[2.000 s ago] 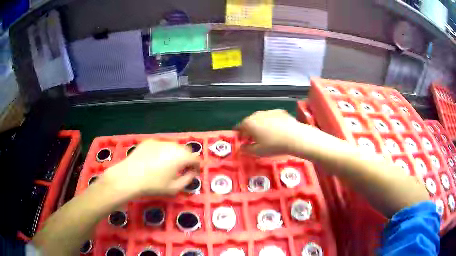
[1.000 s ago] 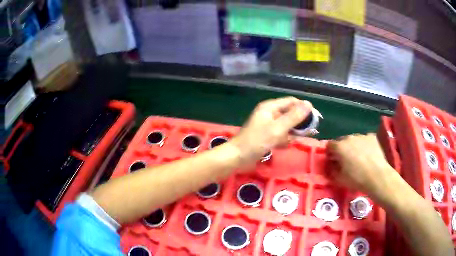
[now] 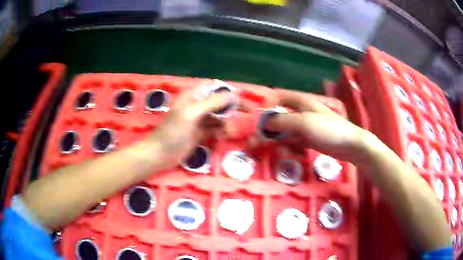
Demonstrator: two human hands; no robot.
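Observation:
My left hand (image 3: 190, 114) holds a round smartwatch body (image 3: 223, 96), its dark face and silver rim partly covered by my fingers. My right hand (image 3: 304, 124) holds a second smartwatch body (image 3: 269, 123), dark face showing, with a finger across it. Both hands are close together over the upper middle of the red foam tray (image 3: 152, 180). In the tray, watches at the left lie black face up (image 3: 139, 200), and watches at the right lie silver case back up (image 3: 292, 223). The image is blurred.
A raised stack of red foam trays (image 3: 378, 84) with silver watches stands at the right. Another red tray edge (image 3: 33, 127) is at the far left, beside dark contents. The green bench surface (image 3: 177, 55) runs behind the tray, with paper sheets (image 3: 342, 23) at the back.
The view has shifted down. My left hand still holds a watch, now lower over the tray. My right hand has come in towards it, and a watch now shows in it.

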